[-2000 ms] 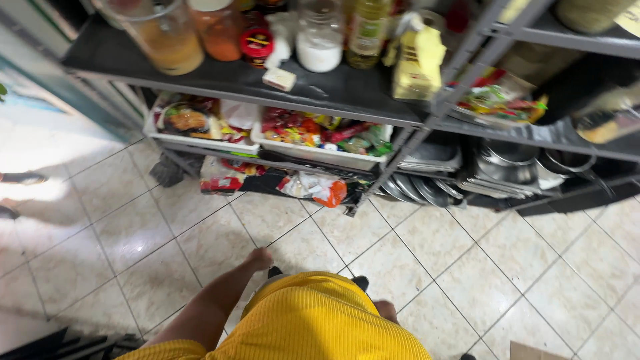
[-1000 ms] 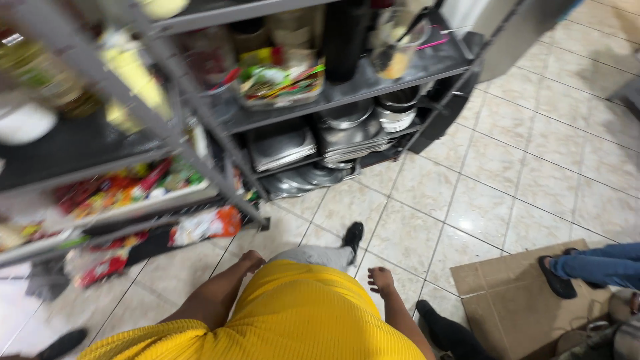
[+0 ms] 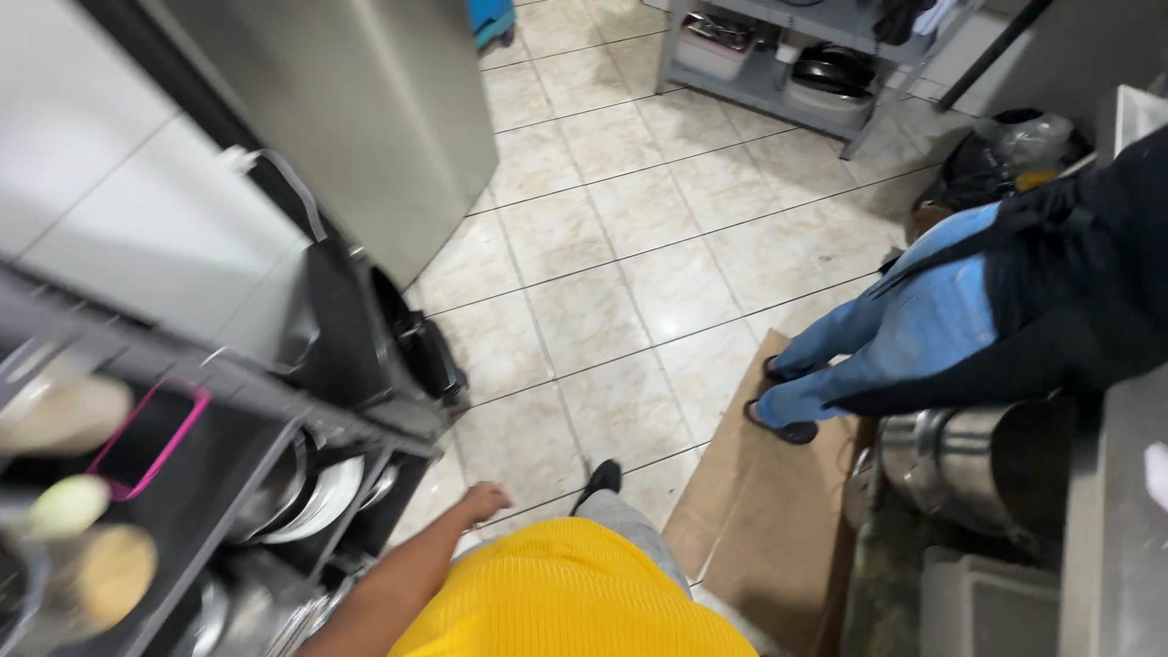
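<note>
My left hand [image 3: 485, 503] hangs beside the yellow ribbed shirt [image 3: 575, 593], over the tiled floor, with nothing visible in it; its fingers look loosely curled, and blur hides how far apart they are. Nearest to it on the left is a dark metal shelf unit [image 3: 228, 497] with stacked metal pans and trays. My right hand is out of the frame. A black shoe [image 3: 604, 476] shows in front of the shirt.
A person in blue jeans [image 3: 931, 315] and black clothing stands on flattened cardboard [image 3: 776, 511] at the right, beside large metal pots [image 3: 958, 461]. A steel-coloured appliance [image 3: 365, 109] stands upper left. A grey shelf [image 3: 757, 91] and black bin bag [image 3: 995, 169] are farther off.
The view has swung right, from the food shelves to the open tiled floor and the person in jeans. My right hand, seen one second ago, has left the view.
</note>
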